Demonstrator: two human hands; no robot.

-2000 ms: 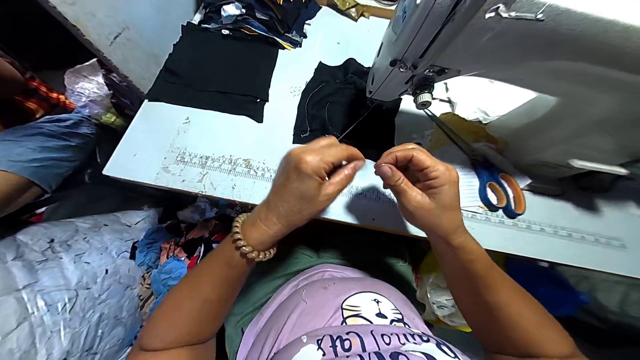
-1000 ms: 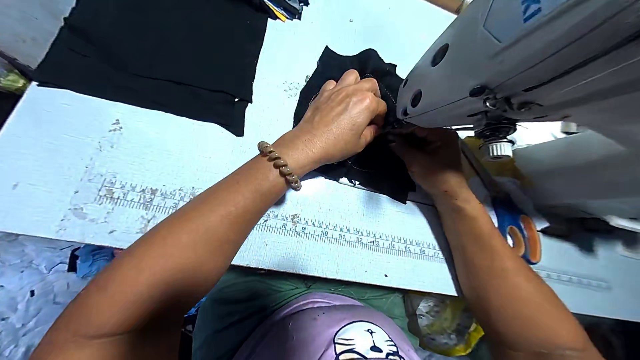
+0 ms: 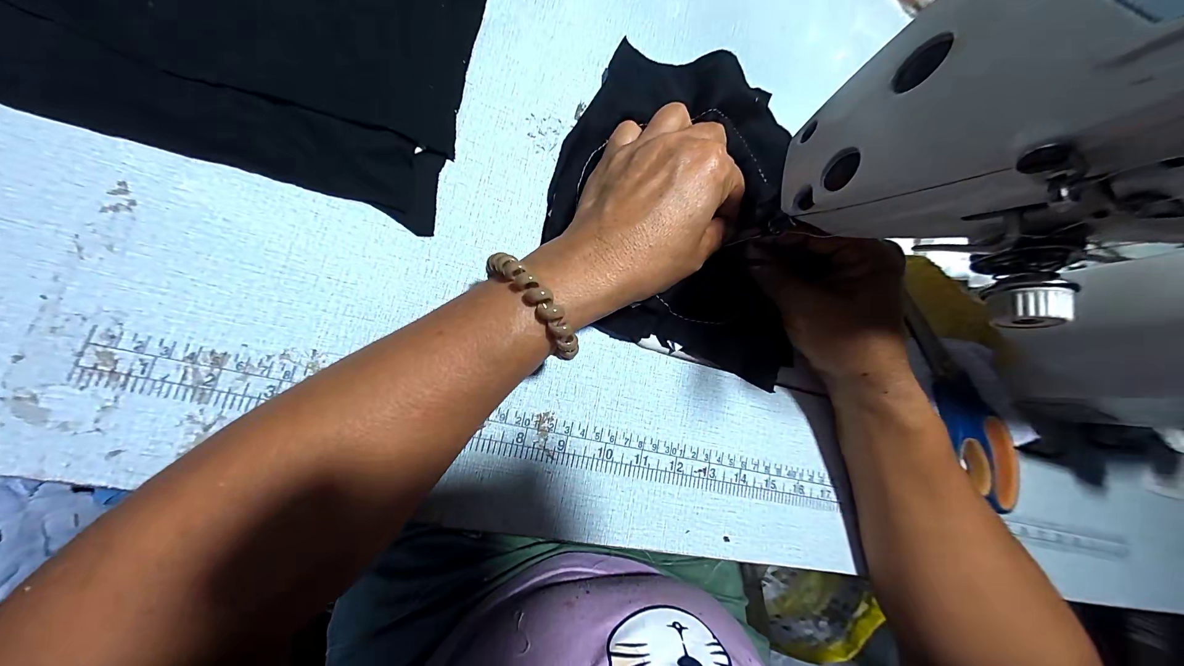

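A piece of black fabric (image 3: 647, 88) with light stitching lies on the white table beside the sewing machine head (image 3: 888, 111). My left hand (image 3: 661, 190), with a coiled bracelet at the wrist, is pressed on this fabric with bent fingers; the fingertips are hidden, so its hold is unclear. Close to the machine's needle area, my right hand (image 3: 832, 291) is at the fabric's right side, in shadow. Its fingers are partly hidden under the machine head, and whether they pinch the cloth cannot be seen.
Another black fabric piece (image 3: 277, 102) lies flat at the upper left. Scissors with blue and orange handles (image 3: 990, 453) rest right of my right forearm, near a yellow cloth (image 3: 948, 296). A printed ruler scale (image 3: 638, 458) runs along the table's front. A metal knob (image 3: 1031, 303) sits on the machine.
Two seconds ago both hands were raised near each other in front of the fabric; now they are at the fabric by the machine. The view has moved closer.
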